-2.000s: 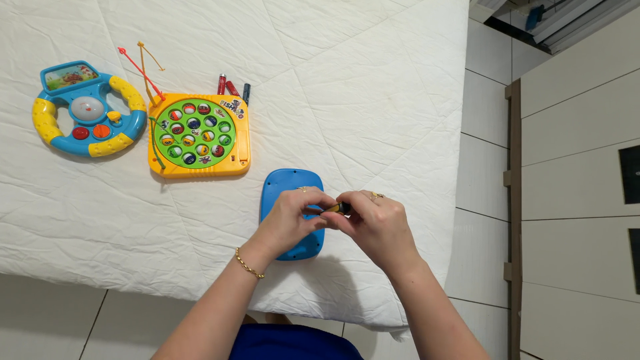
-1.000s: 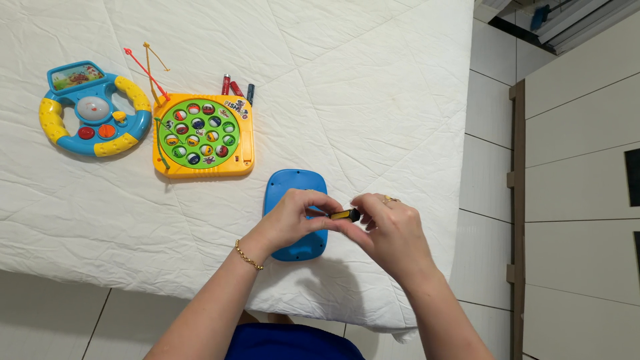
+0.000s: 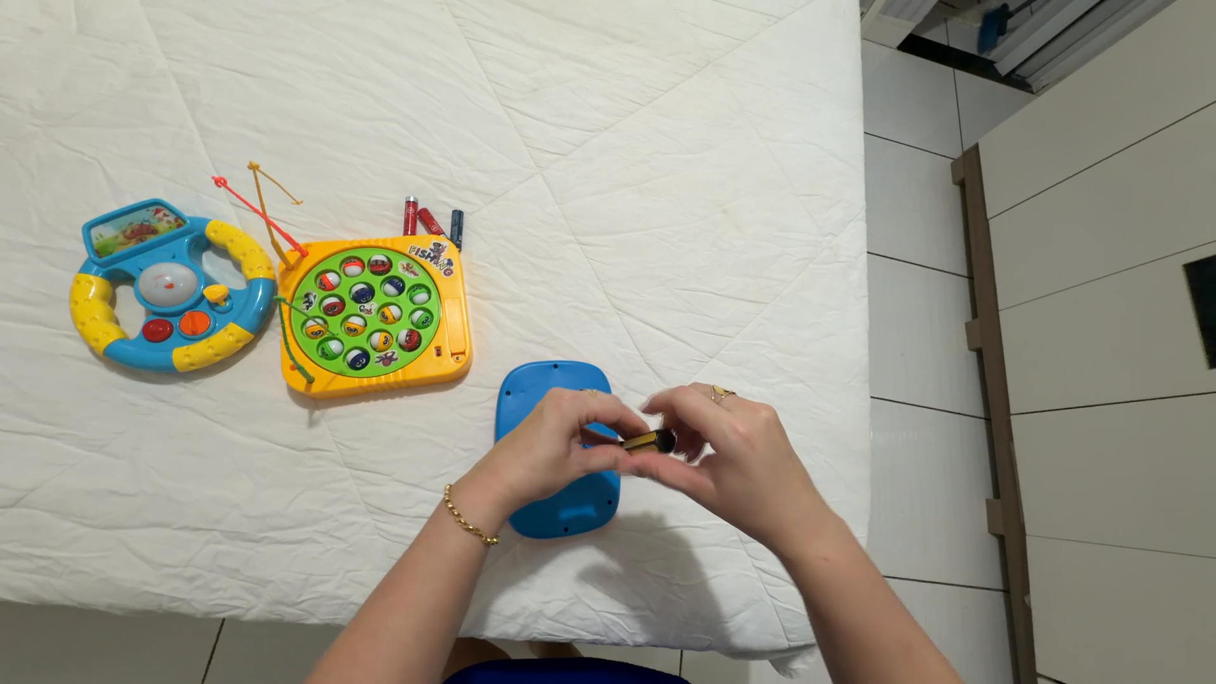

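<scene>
Between my hands is a small black and yellow object [image 3: 648,443], perhaps a battery pack; its exact kind is unclear. My left hand [image 3: 560,439] grips its left end between thumb and fingers. At its right end, the thumb of my right hand [image 3: 730,445] touches or nearly touches it, with the fingers curled above. Under my left hand, a blue plastic toy [image 3: 560,508] with rounded corners and small screw holes lies on the white bedspread [image 3: 665,237], partly hidden by that hand.
On the bedspread at left lie a blue and yellow toy steering wheel [image 3: 223,356] and a yellow toy fishing game [image 3: 454,313] with small rods. Several batteries [image 3: 410,217] lie behind the game. A tiled floor [image 3: 917,332] and white cabinet [image 3: 1102,332] are at right.
The fingers of my right hand have shifted around the small object, and more of its yellow side shows than two seconds ago. The toys and batteries have stayed put.
</scene>
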